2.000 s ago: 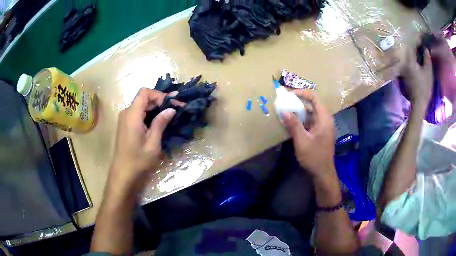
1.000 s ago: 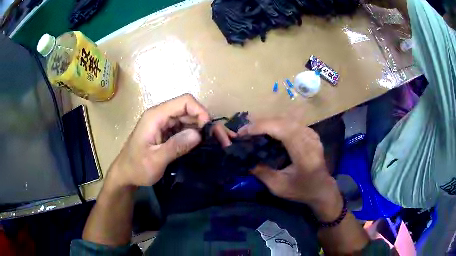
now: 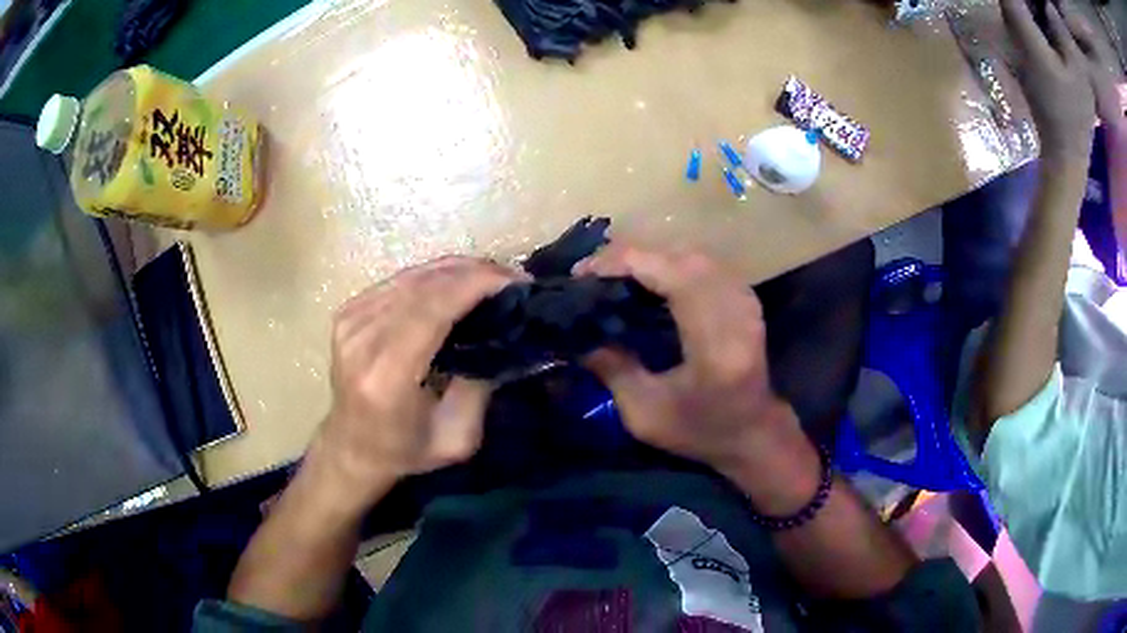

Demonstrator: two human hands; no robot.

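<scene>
A black moulded piece (image 3: pixel 556 324) with ragged points is held between both hands, over the near edge of the tan tabletop. My left hand (image 3: pixel 408 371) grips its left end, thumb below and fingers on top. My right hand (image 3: pixel 692 359) grips its right end the same way. The fingers hide both ends of the piece. The white glue bottle (image 3: pixel 784 160) with its blue tip lies on the table to the right. Several small blue tips (image 3: pixel 732 169) lie loose beside it.
A printed packet (image 3: pixel 823 119) lies behind the glue bottle. A pile of black pieces (image 3: pixel 581 22) is at the back. A yellow drink bottle (image 3: pixel 173 151) and a flat black rectangle (image 3: pixel 185 346) are at left. A person's arm (image 3: pixel 1044 247) is at right, near a blue stool (image 3: pixel 908 383).
The glue bottle, earlier in my right hand, now lies on the table. My right hand has joined my left on the black piece, which is now held level at both ends.
</scene>
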